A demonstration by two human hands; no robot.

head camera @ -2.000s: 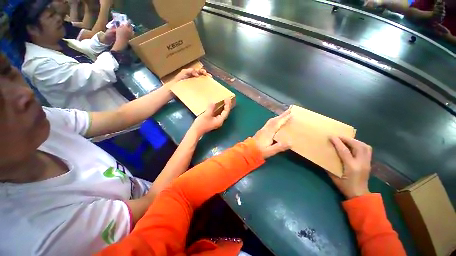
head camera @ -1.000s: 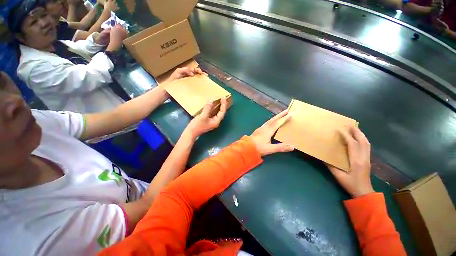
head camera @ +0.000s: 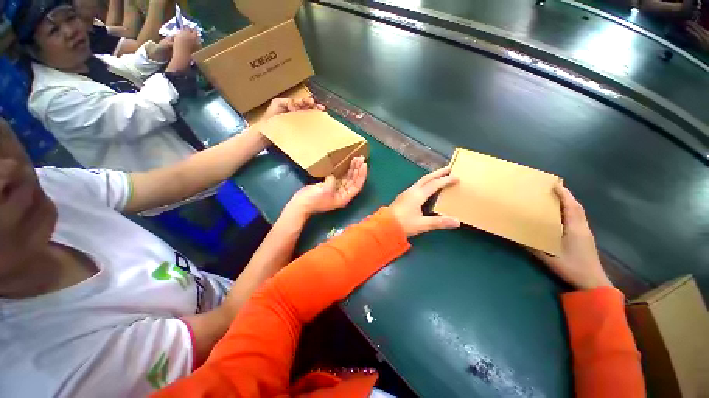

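A plain brown mailer box (head camera: 501, 200) is held between my hands over the green bench ledge, its broad flat lid facing up and looking closed. My left hand (head camera: 420, 205) grips its left end, with the fingers at the top corner and the thumb at the lower edge. My right hand (head camera: 577, 241) holds its right end, with fingers at the right edge and the rest of the hand partly behind and under the box. The underside and its contents are hidden.
A neighbour's hands hold another mailer box (head camera: 315, 141) at left. Behind it stands a larger printed carton (head camera: 260, 66). A brown carton (head camera: 673, 336) stands at lower right on the green ledge (head camera: 435, 311). The conveyor belt (head camera: 466, 85) runs beyond a metal rail.
My right hand has moved from on top of the lid to the box's right edge. The box lies slightly further right. The neighbour's near hand has opened beside their box.
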